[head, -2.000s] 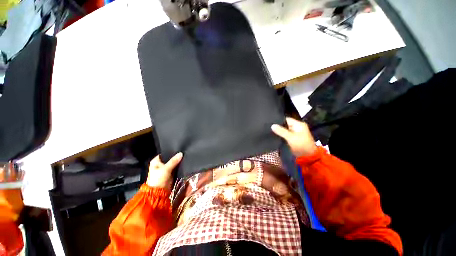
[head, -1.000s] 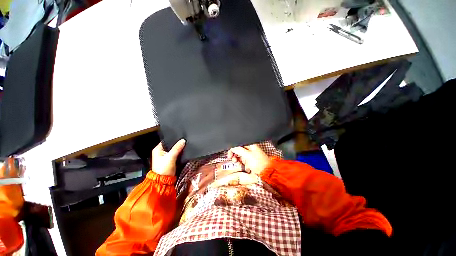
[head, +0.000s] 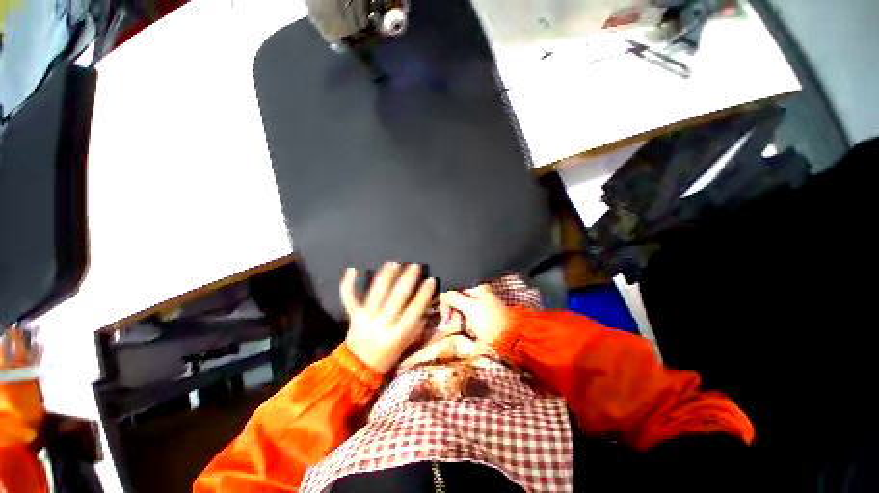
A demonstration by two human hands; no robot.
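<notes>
The black panel point(head: 405, 173), smooth dark face up, lies on the white table and hangs over its front edge towards my lap. Its far part is under the sewing machine's foot area point(head: 371, 38). My left hand point(head: 386, 313) lies with fingers spread at the panel's near edge, a small dark piece showing by the fingertips. My right hand point(head: 477, 313) is curled beside it at the same edge; its fingertips are partly hidden, so what it holds cannot be told. A narrow dark strip point(head: 564, 258) runs out right of the panel's near corner.
A thick black padded piece point(head: 43, 193) is at the table's left. Snips point(head: 658, 60) lie on the white table point(head: 193, 164) at right. A dark pile of pieces point(head: 675, 183) is right of the table edge. Another person's orange sleeve point(head: 17, 424) shows at lower left.
My left hand has moved right from the panel's near left corner, and its fingers have spread. My right hand earlier left the right edge for the near edge's middle.
</notes>
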